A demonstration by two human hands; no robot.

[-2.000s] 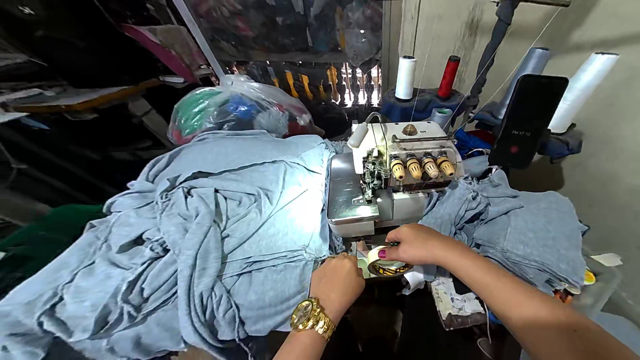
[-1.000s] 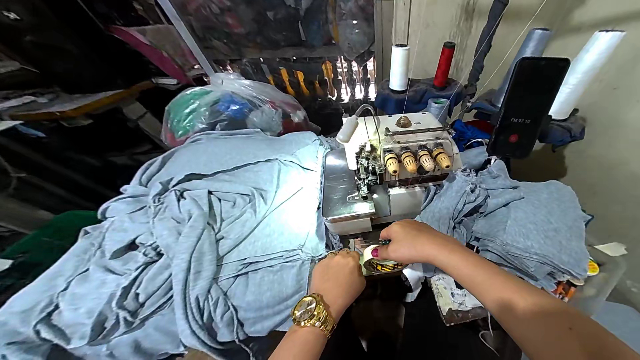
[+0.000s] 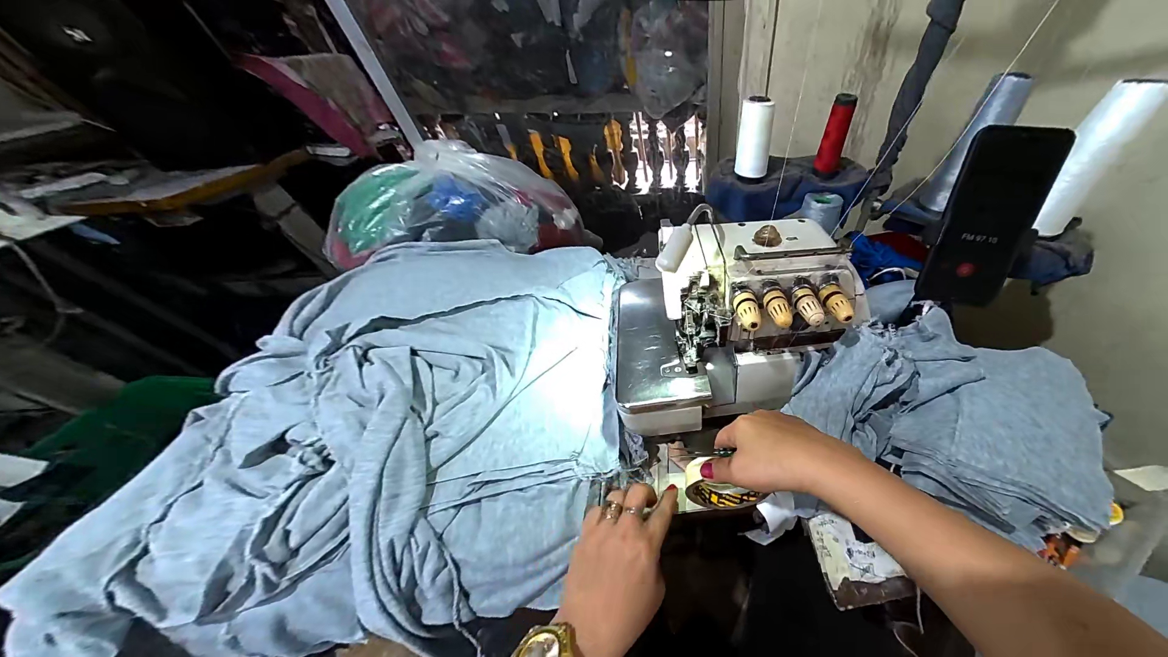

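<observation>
Below the overlock sewing machine (image 3: 766, 274), my right hand (image 3: 776, 452) grips a roll of tape (image 3: 721, 488) with dark and yellow markings on its side. A small dark object shows at its fingertips, too hidden to name. Just left of the roll, my left hand (image 3: 625, 547) presses its fingertips on the table edge by a pale strip (image 3: 673, 484), and holds nothing that I can see. A large heap of light blue knit fabric (image 3: 438, 383) lies left of the machine. More blue fabric pieces (image 3: 995, 411) are stacked on the right.
A clear plastic bag of coloured cloth (image 3: 447, 205) sits behind the heap. Behind the machine stand a white thread cone (image 3: 755, 137), a red one (image 3: 834, 135) and larger pale cones. A phone (image 3: 995, 214) is held upright at the right. A worn board (image 3: 853, 557) lies below the right forearm.
My left hand's fingers were bunched against the tape roll and now lie spread flatter, a little apart from it. My right hand keeps its hold on the roll.
</observation>
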